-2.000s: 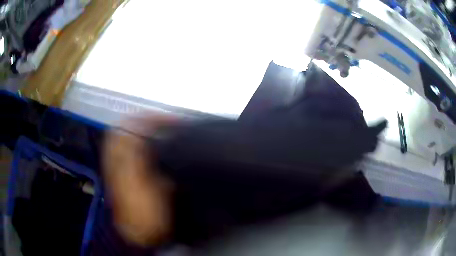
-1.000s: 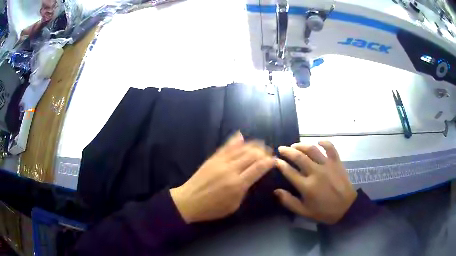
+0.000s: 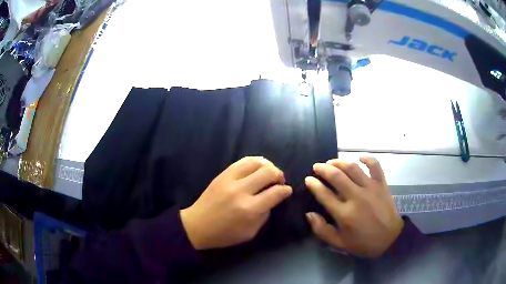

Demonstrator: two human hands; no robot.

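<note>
The black garment panel (image 3: 205,127) lies spread on the white machine table, its stepped top edge towards the back. Its right part reaches under the lit presser foot and needle (image 3: 304,83) of the sewing machine (image 3: 388,33). Raised lines run down the panel. My left hand (image 3: 236,202) is on the panel's lower middle, fingers curled and thumb and index fingertips close together on the cloth. My right hand (image 3: 355,208) rests at the panel's lower right, fingers spread and palm down, partly over its edge. The cloth below my hands is dark and hard to make out.
Dark green snips (image 3: 460,133) lie right of the needle. A ruler strip (image 3: 444,201) runs along the table front. Brown tape (image 3: 55,122) covers the left border, with plastic-wrapped items (image 3: 50,52) beyond. A blue basket (image 3: 41,244) stands below left.
The cloth, blurred and lifted two seconds ago, now lies spread under the needle. Since one second ago my left hand has drawn slightly back and left, its fingers more curled; my right hand stays nearly in place.
</note>
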